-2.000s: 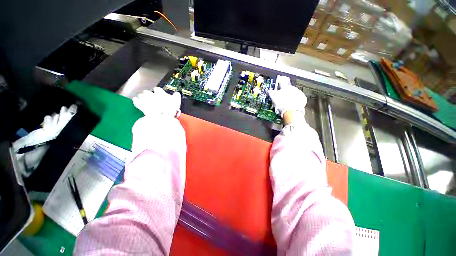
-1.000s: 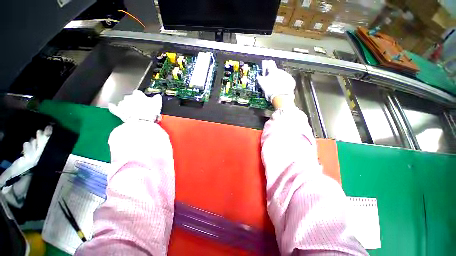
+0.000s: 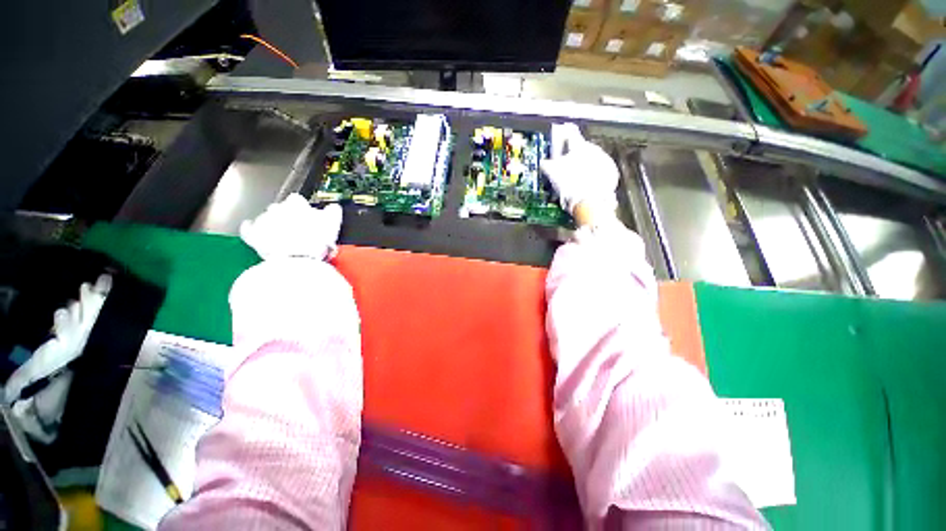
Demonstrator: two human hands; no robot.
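Note:
Two green circuit boards lie component side up, side by side, on a flat black carrier tray (image 3: 405, 230) on the conveyor. The left board (image 3: 363, 166) has a long pale block on its right part. My gloved left hand (image 3: 293, 230) is at the tray's front left corner, below that board; its fingertips' grip cannot be made out. My gloved right hand (image 3: 583, 178) is over the right edge of the right board (image 3: 503, 171), at its pale block, which it partly covers. Whether it grips the board or tray is unclear.
An orange-red mat (image 3: 451, 342) with a purple strip (image 3: 446, 462) lies before me on the green bench (image 3: 799, 353). Left are a written sheet (image 3: 124, 467), tweezers-like tool (image 3: 154, 462) and loose gloves (image 3: 62, 342). Conveyor rails (image 3: 648, 207) run right. A dark monitor (image 3: 446, 36) stands behind.
Over two seconds the view shifted, so the tray and boards appear further left. Both hands stay near the tray's ends; my left hand shows slightly further from the left board than at first.

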